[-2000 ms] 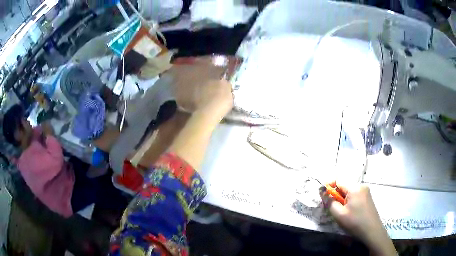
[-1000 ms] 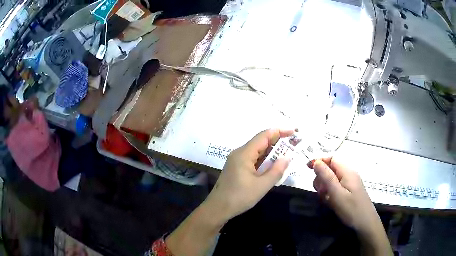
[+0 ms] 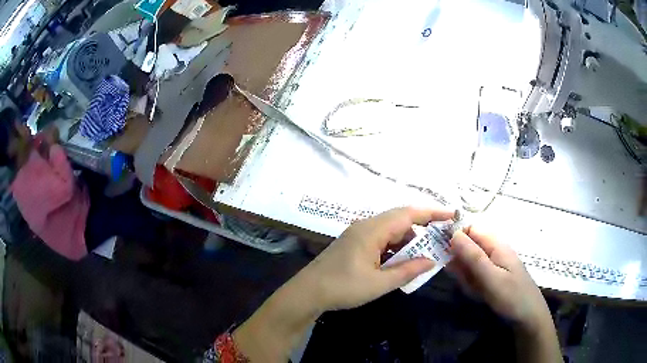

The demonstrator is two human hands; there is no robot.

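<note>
A white printed label (image 3: 420, 257) is held between the thumb and fingers of my left hand (image 3: 355, 266), over the table's front edge. My right hand (image 3: 493, 269) touches the label's upper right corner with its fingertips, where a small greyish end sticks up. Whether the right hand also holds the orange-handled snips cannot be seen. A narrow fabric strip (image 3: 312, 136) runs from the brown board across the white table toward my fingertips. A thin loop of strip (image 3: 337, 113) lies behind it.
The sewing machine head (image 3: 550, 64) stands at the right, its shiny slide plate (image 3: 495, 129) beside the foot. A brown board (image 3: 266, 53) and cloth scraps lie left. Red cloth (image 3: 170, 193) is in a white basket below. A person in pink (image 3: 53, 198) is at far left.
The orange-handled snips seen earlier in my right hand no longer show. My left hand came from the board to the label. Both hands then shifted right, and the fabric strip now stretches toward them.
</note>
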